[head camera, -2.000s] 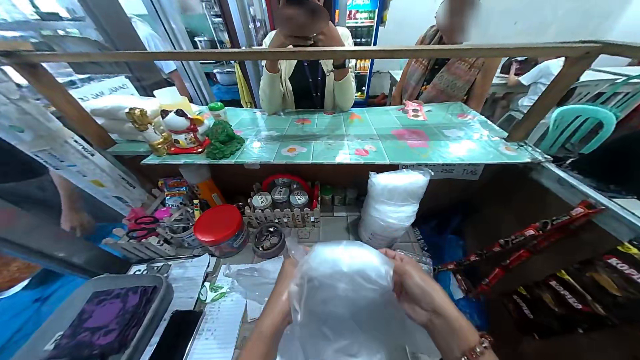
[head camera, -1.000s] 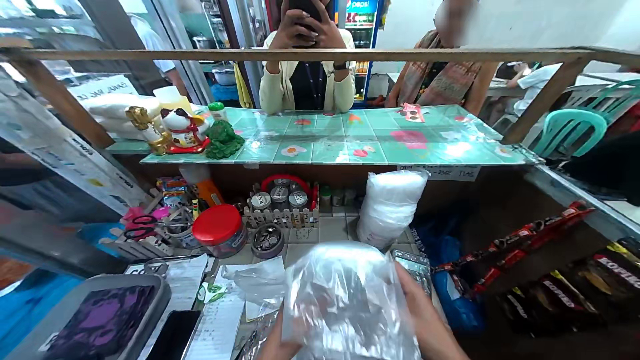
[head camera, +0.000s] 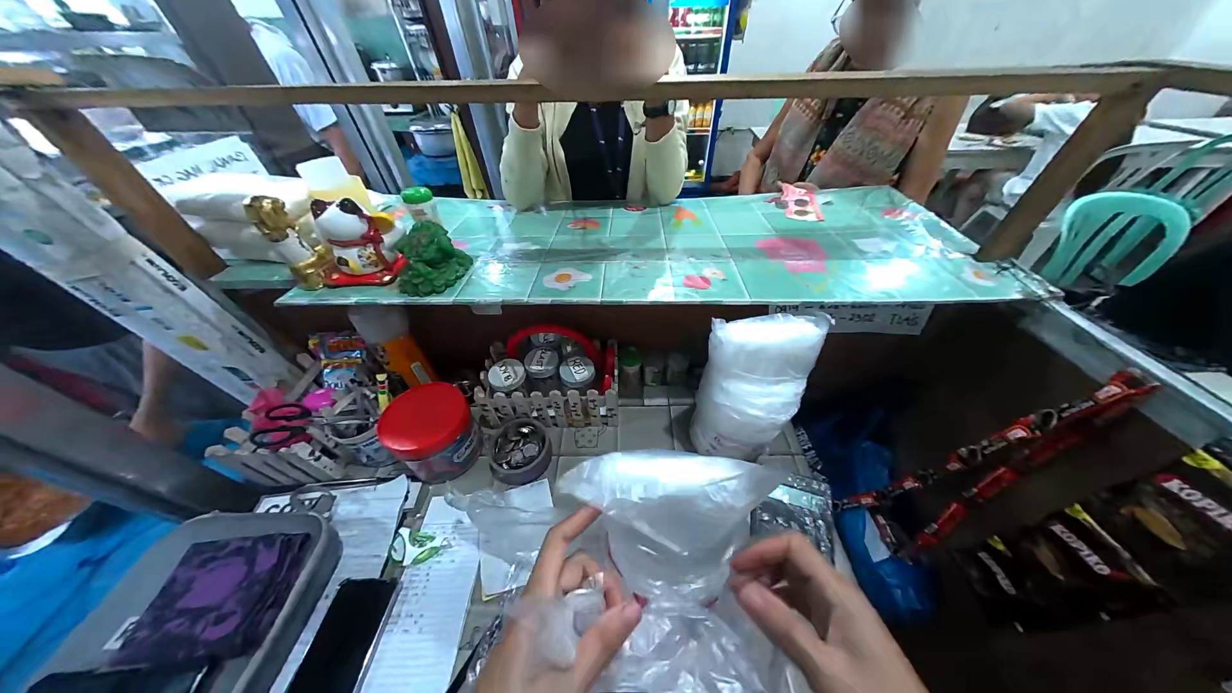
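A clear plastic bag (head camera: 674, 510) with a whitish, rounded top stands upright between my hands at the bottom centre; its contents cannot be made out. My left hand (head camera: 568, 606) is on its left side, with crumpled clear plastic pinched between thumb and fingers. On the right side, the fingertips of my right hand (head camera: 808, 606) touch the bag's edge. Behind it rises a stack of white plastic-wrapped containers (head camera: 760, 385). A jar with a red lid (head camera: 426, 421) and a small round tub of coins (head camera: 521, 450) are to the left.
A phone (head camera: 345, 635), written sheets (head camera: 428, 597) and a grey tray (head camera: 322, 549) lie at left. A raised counter (head camera: 635, 255) with a wooden rail (head camera: 597, 91) crosses ahead; two people are beyond it. Snack packs (head camera: 1088, 558) hang at right. Scissors (head camera: 281, 423) stand in a holder.
The bag's top has gone from a rounded dome to a wider, gathered shape. My left hand has come up into view beside it, and the person opposite has shifted their raised hands.
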